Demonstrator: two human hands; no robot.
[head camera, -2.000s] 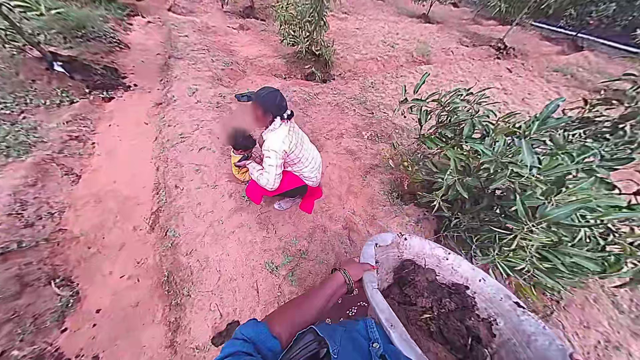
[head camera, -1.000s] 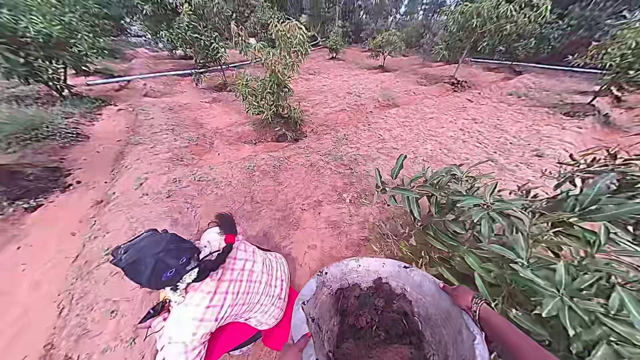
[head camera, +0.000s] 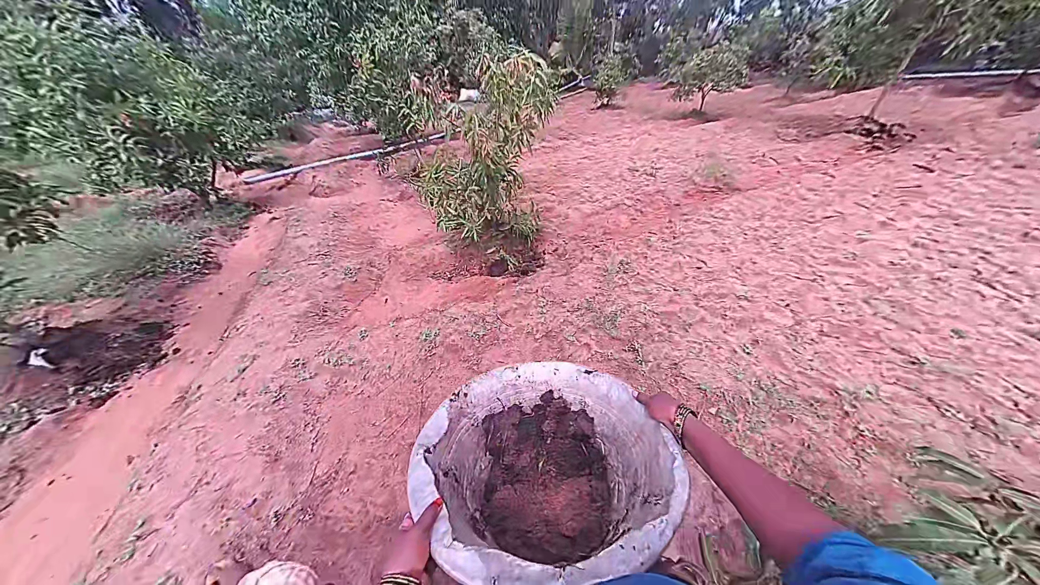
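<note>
A round, pale basin (head camera: 642, 487) with a thick, worn rim is held at the bottom centre, dark brown soil or manure (head camera: 546, 479) lying inside it. My left hand (head camera: 416, 540) grips the rim at the lower left, the thumb over the edge and a bangle at the wrist. On the upper right of the rim is my right hand (head camera: 660, 409), its fingers mostly hidden at the outer side; patterned bangles circle that wrist.
A small leafy tree (head camera: 487, 162) stands ahead in reddish soil. Behind it, a pale pipe (head camera: 341, 158) runs along the ground. Dark soil (head camera: 106, 349) lies at left, leaves (head camera: 967, 512) at lower right. A pale patterned thing (head camera: 279, 574) shows at the bottom edge.
The view has swung up and moved forward. My left hand, not plainly seen two seconds ago, now shows on the rim. The crouching person has almost left the view at the bottom.
</note>
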